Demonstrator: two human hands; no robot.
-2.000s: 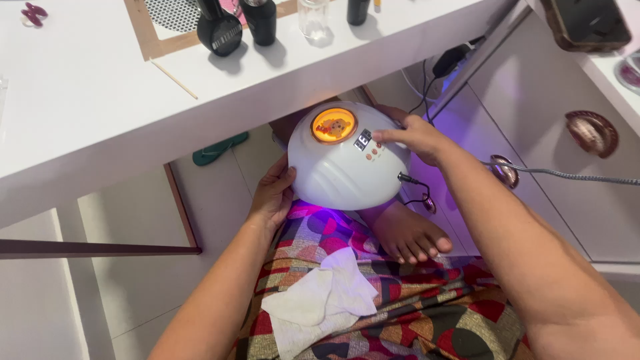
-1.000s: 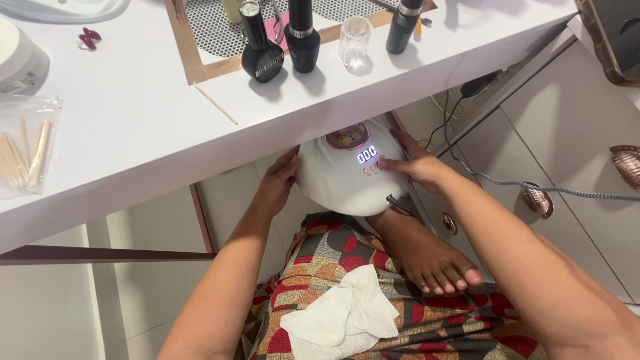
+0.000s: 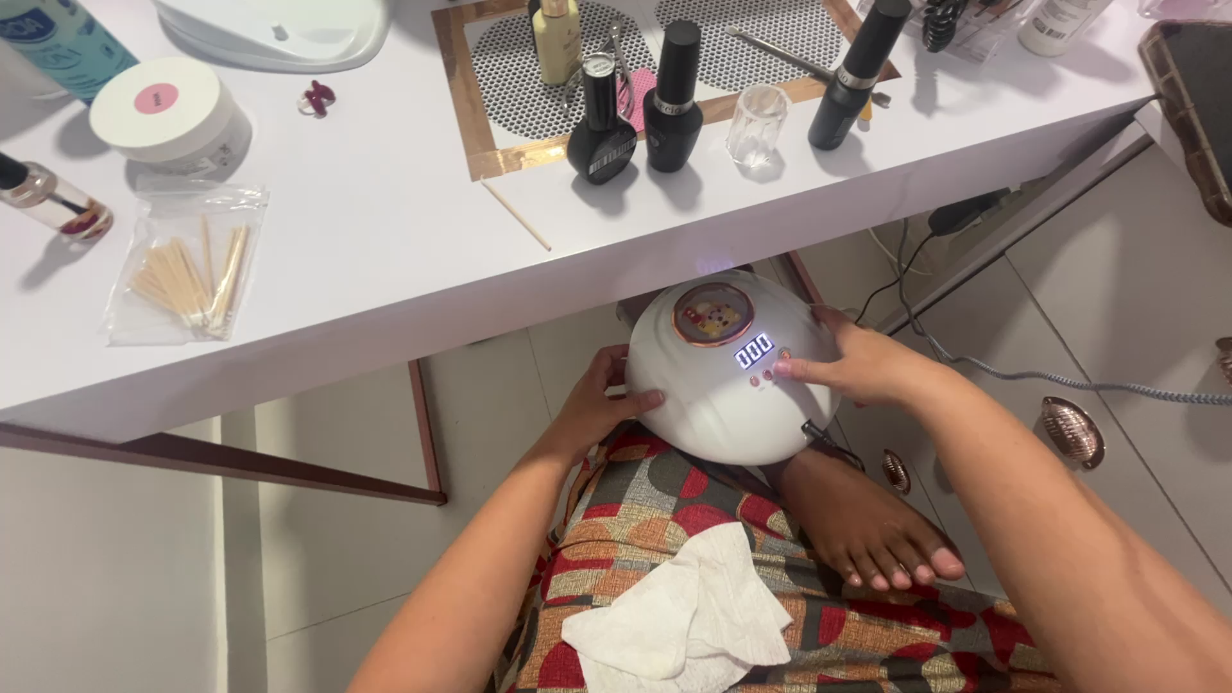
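Note:
Both hands hold a white dome-shaped nail lamp over the lap, partly below the table edge. Around its left rim curls my left hand, the thumb on top. My right hand grips the right side, its thumb at the small buttons beside the lit display, which shows zeros. A cable plugs into the lamp's lower right. A bare foot comes out from below the lamp and rests on the patterned cloth. Crumpled white wipes lie on that cloth.
The white table bears dark polish bottles, a clear glass cup, a wooden stick, a bag of sticks and a white jar. A braided cable runs at right, beside drawers with metal handles.
The purple light under the lamp and the orange glow in its top window, seen two seconds ago, are off. The display reads zeros, as it did one second ago. Both hands remain on the lamp.

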